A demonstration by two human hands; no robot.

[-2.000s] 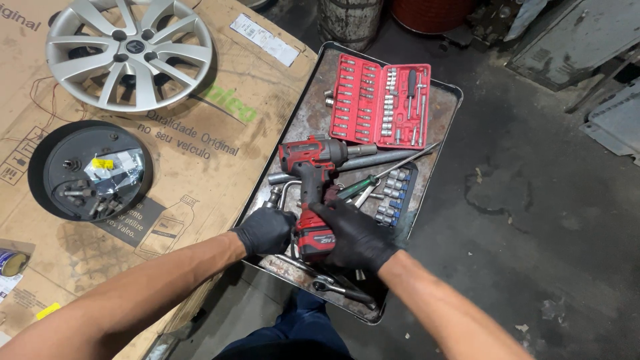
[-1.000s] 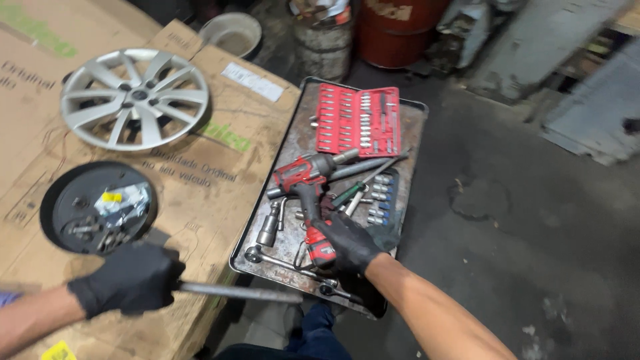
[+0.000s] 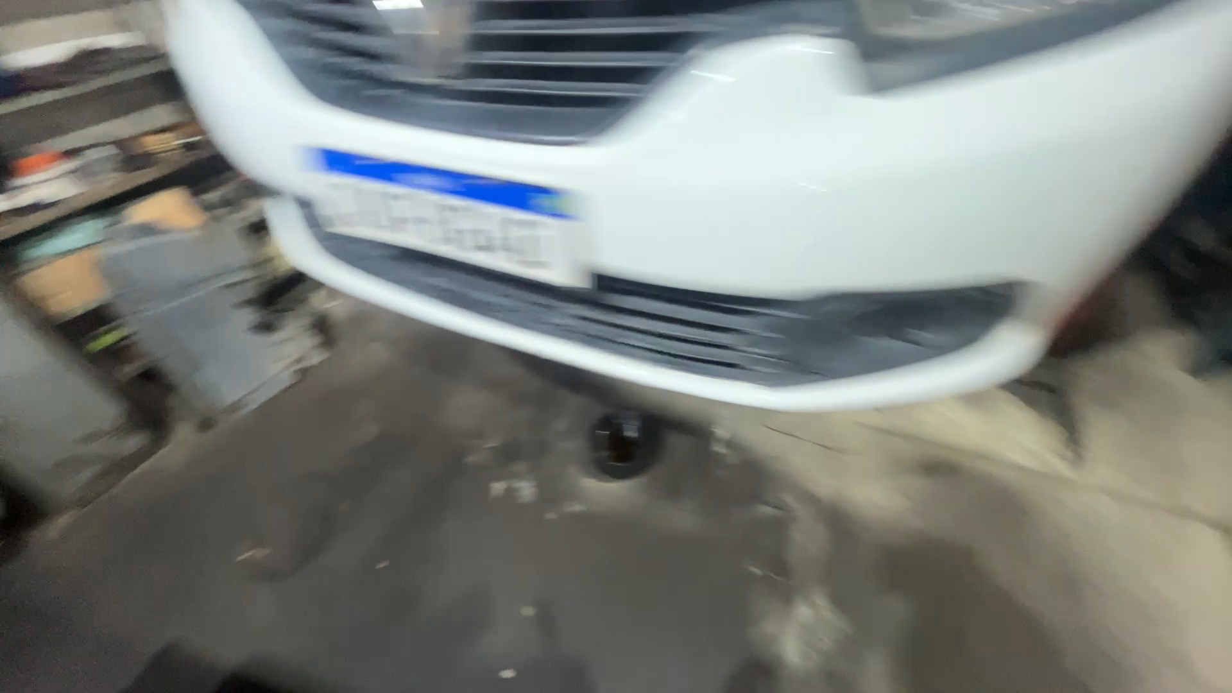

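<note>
Neither my left hand nor my right hand shows in the head view now, so what they hold cannot be seen. The white front bumper of a car (image 3: 731, 202) fills the upper part of the blurred view. Its dark slatted grille (image 3: 568, 72) is at the top, with a lower grille (image 3: 693, 337) beneath. Between them, left of the middle, is a licence plate (image 3: 443, 226) with a blue band. Part of a headlight (image 3: 943, 19) shows at the top right.
A small dark round object (image 3: 624, 445) lies on the stained floor (image 3: 404, 539) below the bumper. At the left are a grey metal panel (image 3: 192, 308) and a cluttered shelf (image 3: 96, 183). The bumper juts out over the floor.
The view has swung from the tool tray to the front of a car. My right hand, on a red impact wrench before, and my left hand, last holding a metal bar, are out of sight.
</note>
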